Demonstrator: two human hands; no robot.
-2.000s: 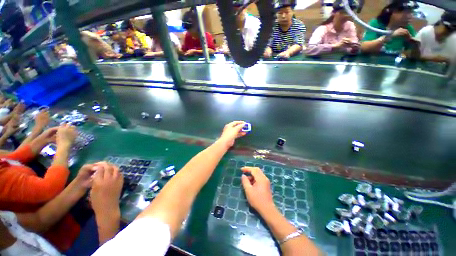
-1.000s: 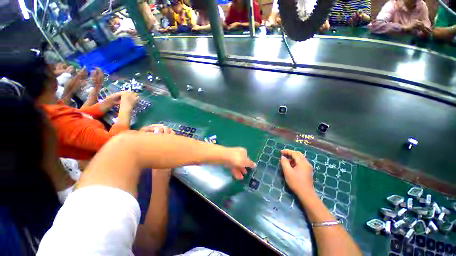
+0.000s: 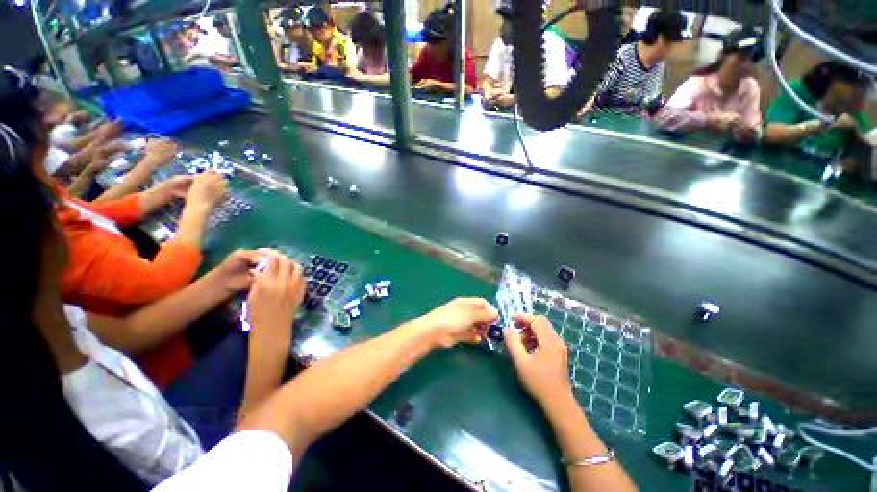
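Note:
The clear blister tray (image 3: pixel 601 360) lies at an angle on the green bench, its left part bent up towards my hands. My left hand (image 3: pixel 466 322) pinches the tray's left edge, beside a black square module (image 3: pixel 496 332). My right hand (image 3: pixel 540 357), with a bracelet on the wrist, holds the raised part of the tray. The fingertips partly hide the tray edge and module. The tray pockets in view to the right of my right hand look empty.
Loose silver-white modules (image 3: pixel 731 432) are heaped at right, partly over a filled tray. Scattered modules (image 3: pixel 566 276) lie on the dark conveyor (image 3: pixel 423 207). A neighbour's hands (image 3: pixel 274 279) work at left beside another filled tray (image 3: pixel 327 274). A black hose hangs ahead.
My left hand has come to the tray's left edge beside my right hand. The tray's left part, flat before, is now lifted and bent. The camera view has also shifted.

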